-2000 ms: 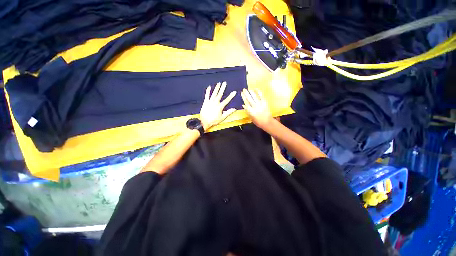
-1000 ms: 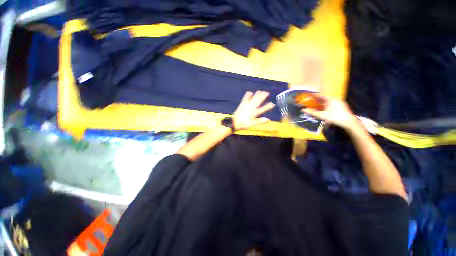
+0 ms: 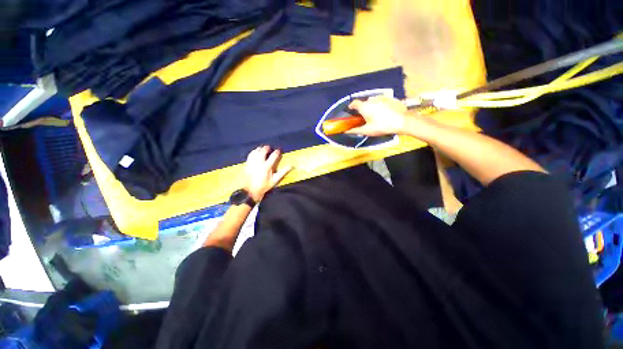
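Note:
Dark navy trousers (image 3: 232, 119) lie on the yellow table cover (image 3: 294, 68), one leg flat with its hem at the right. A small white label (image 3: 126, 161) shows at the bunched left end. My right hand (image 3: 382, 114) grips the orange-brown handle of the steam iron (image 3: 362, 140), which rests on the leg near the hem, its tip to the left. My left hand (image 3: 262, 170), with a dark watch at the wrist, lies at the leg's near edge, partly on the yellow cover, fingers somewhat bent. It holds nothing visible.
Yellow hoses (image 3: 519, 99) and a dark rod run right from the iron. Heaped navy garments (image 3: 130, 41) lie at the table's far left; more dark cloth (image 3: 546, 136) is at the right. A blue crate (image 3: 604, 252) stands at the right edge. A brownish patch marks the cover's far right.
My right hand has taken the iron from the cover and set it on the leg, now pointing left. My left hand has moved left along the leg's near edge. The camera view has shifted.

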